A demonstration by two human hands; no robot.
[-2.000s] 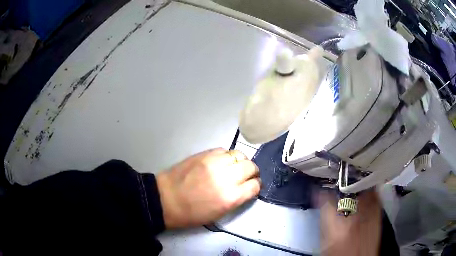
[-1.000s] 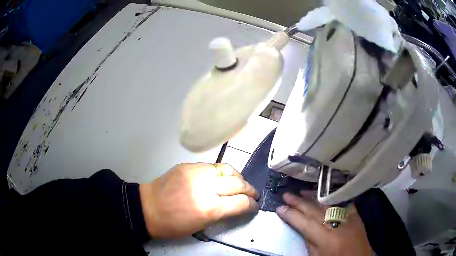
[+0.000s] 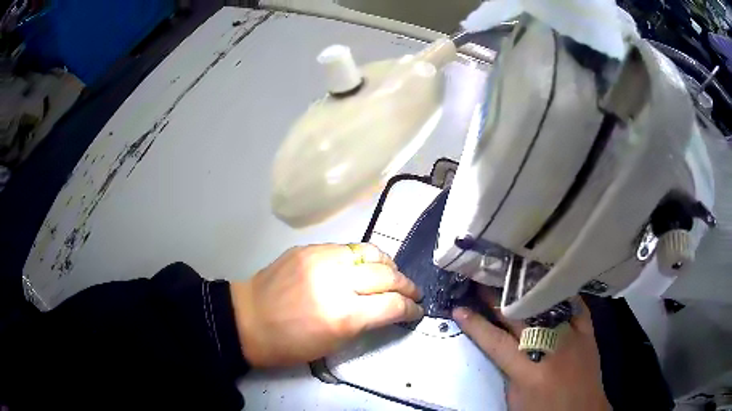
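A dark denim garment piece point(image 3: 424, 245) lies on the pale bed plate under the off-white machine head point(image 3: 554, 160). My left hand point(image 3: 325, 301) rests on its left edge, fingertips pressed on the cloth beside the dark presser foot point(image 3: 455, 290). My right hand point(image 3: 546, 357) is right of the foot, partly hidden behind the head and the cream tension dial point(image 3: 538, 339). Its index fingertip touches the cloth's near edge. Part of the round needle plate point(image 3: 442, 327) shows in front of the cloth. The needle is not clearly visible.
The cream oval sewing lamp point(image 3: 357, 140) hangs left of the head, above the worn white table point(image 3: 185, 177). A white cloth strip point(image 3: 562, 22) is tied on top of the head. A blue bin point(image 3: 88, 36) and scraps point(image 3: 32, 120) are at the far left.
The view has shifted, and the lamp and head sit further left than at first. The right hand has come to the cloth beside the foot. The cloth's near edge now leaves part of the needle plate uncovered.
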